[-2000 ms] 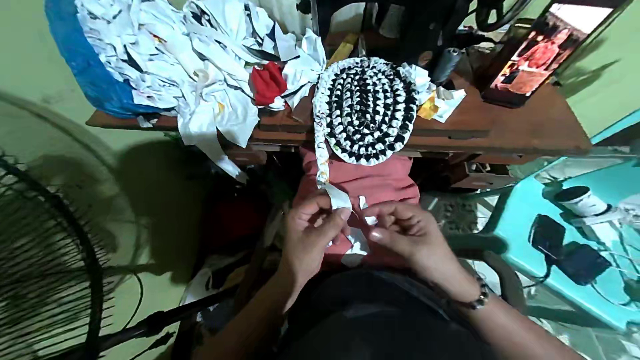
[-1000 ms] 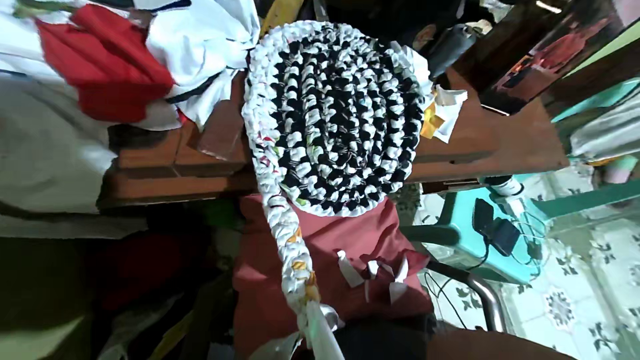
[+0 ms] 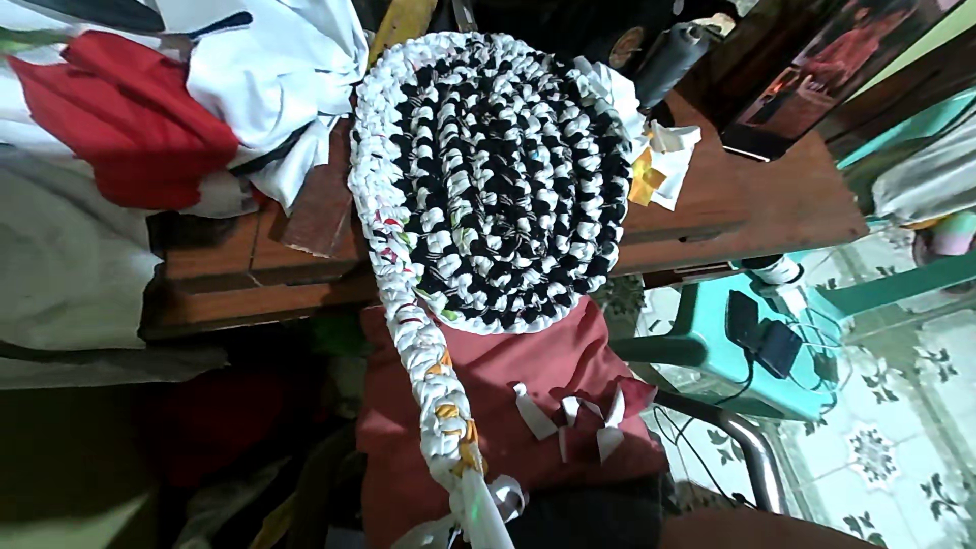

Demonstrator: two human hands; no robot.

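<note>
An oval mat of braided black and white fabric strips point(image 3: 503, 183) lies on the wooden table and hangs over its front edge. From its left side a white fabric braid point(image 3: 427, 358) with orange and red flecks runs down over a red cloth point(image 3: 488, 381). The braid ends in loose white strips point(image 3: 484, 511) at the bottom edge. Several short white scraps point(image 3: 568, 419) rest on the red cloth, right of the braid. Neither my left hand nor my right hand can be made out; whatever holds the loose strips is out of frame.
White fabric pieces point(image 3: 267, 76) and a red scrap point(image 3: 130, 122) heap on the wooden table point(image 3: 770, 206) at left. A grey thread spool point(image 3: 671, 65) and a propped screen point(image 3: 823, 76) stand at right. A green plastic chair point(image 3: 709, 328) carries black devices and cables beside a metal bar point(image 3: 755, 450).
Two seconds ago both hands held white strips over the red cloth; now they are out of view. The braid's end hangs lower, at the bottom edge. The view has moved closer.
</note>
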